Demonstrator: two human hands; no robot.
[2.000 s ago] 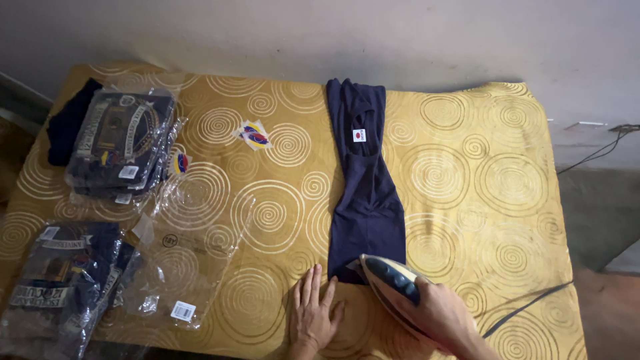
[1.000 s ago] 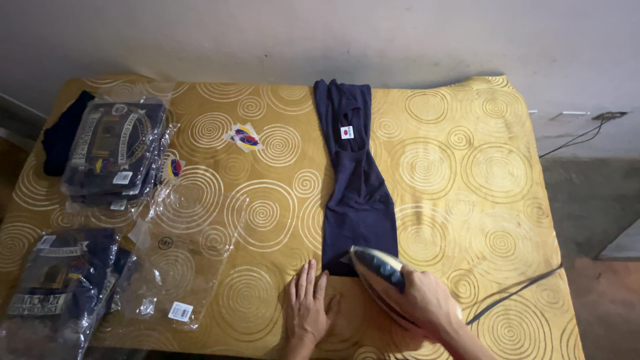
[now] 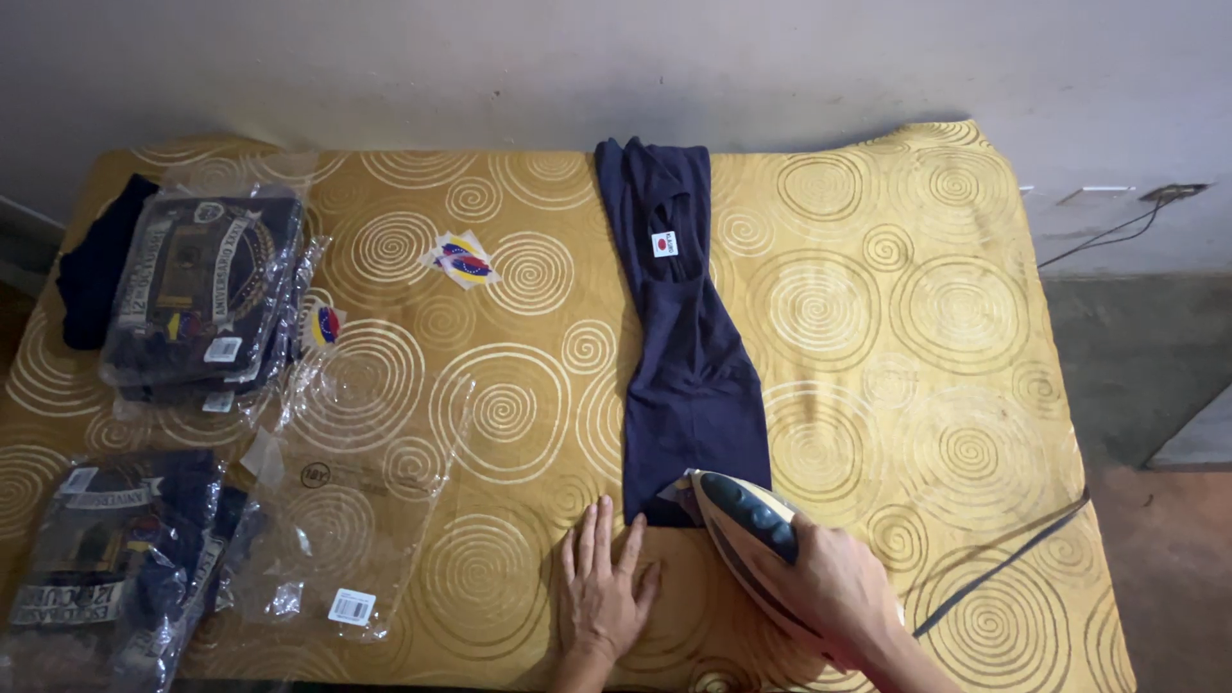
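Note:
A dark navy garment (image 3: 695, 404) lies narrowly folded on a gold cloth with spiral patterns (image 3: 818, 308), its neck opening and small white label toward the wall. My right hand (image 3: 842, 582) is closed round the handle of a clothes iron (image 3: 746, 539), whose tip rests at the garment's near edge, by a small piece with a sheen that is partly hidden. Flat on the cloth, fingers apart, my left hand (image 3: 604, 577) lies just below the garment's near left corner and holds nothing.
Packed dark shirts in clear bags are stacked at the back left (image 3: 202, 289) and front left (image 3: 115, 549). Beside them lies a clear plastic bag (image 3: 356, 520). Small colourful transfers (image 3: 464, 260) lie behind it. The iron's cord (image 3: 1001, 563) runs right, and a wall outlet (image 3: 1176, 192) has wires.
The iron has shifted slightly at the garment's near edge, with my right hand still on its handle. My left hand stays flat beside the garment. The view has moved a little.

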